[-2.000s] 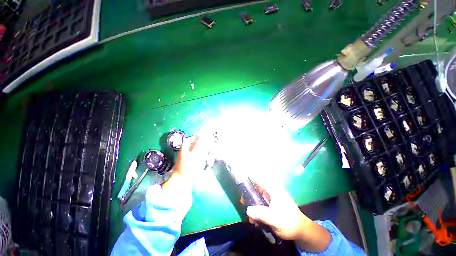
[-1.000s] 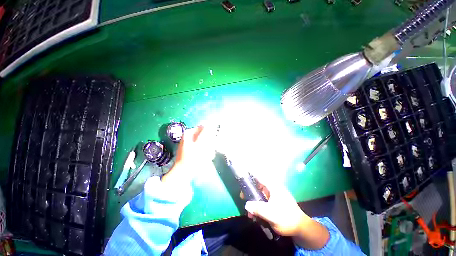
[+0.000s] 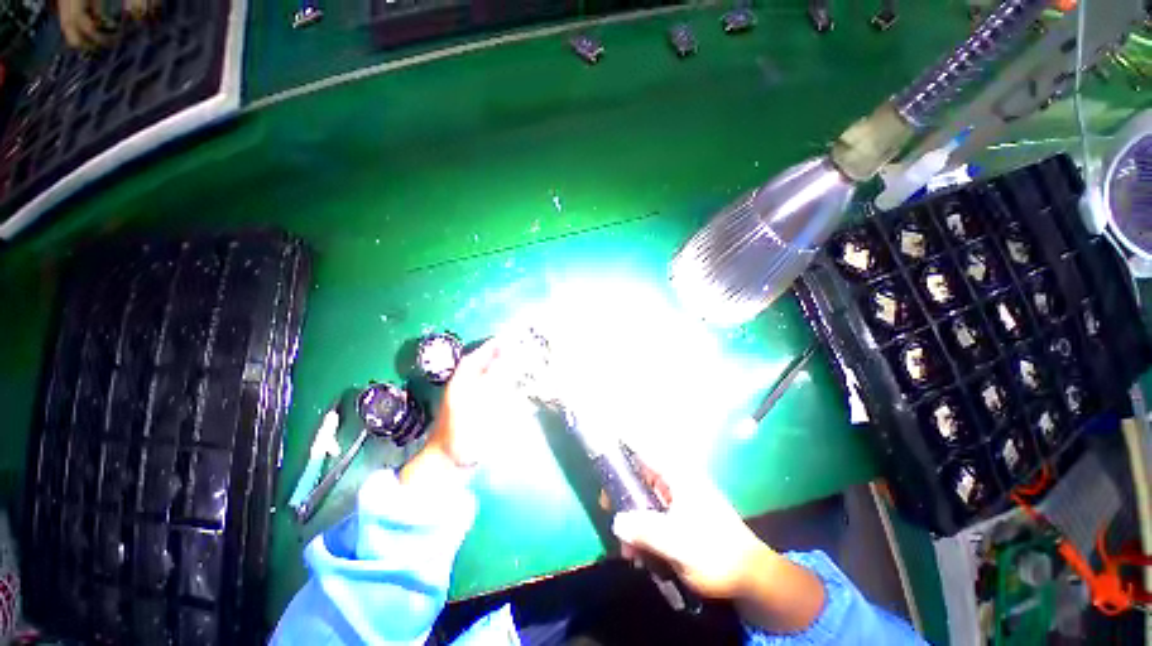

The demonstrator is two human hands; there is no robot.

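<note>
My right hand (image 3: pixel 689 536) grips a dark stick-like tool (image 3: pixel 619 473), probably an electric screwdriver. It slants up and left, and its tip reaches the glare near my left fingers. My left hand (image 3: pixel 470 404) holds a small, mostly washed-out workpiece (image 3: pixel 536 360) at the tool tip. Left of my left hand lie a round part with a pale ringed centre (image 3: pixel 438 357) and a dark round part (image 3: pixel 387 410). A slim dark stick (image 3: pixel 332 477) runs from beside the dark part, next to a pale-ended tool (image 3: pixel 324 442).
A lamp cone (image 3: pixel 758 246) hangs above the glare. A stack of black trays (image 3: pixel 158 429) is at left. A filled black tray (image 3: pixel 979 353) and orange-handled pliers (image 3: pixel 1109 578) are at right. A thin dark tool (image 3: pixel 783 385) lies beside the glare. Another person's hand (image 3: pixel 89 23) shows at top left.
The view has shifted slightly. Another person's hand has appeared over the tray at top left. Both my hands keep the same hold on the tool and workpiece.
</note>
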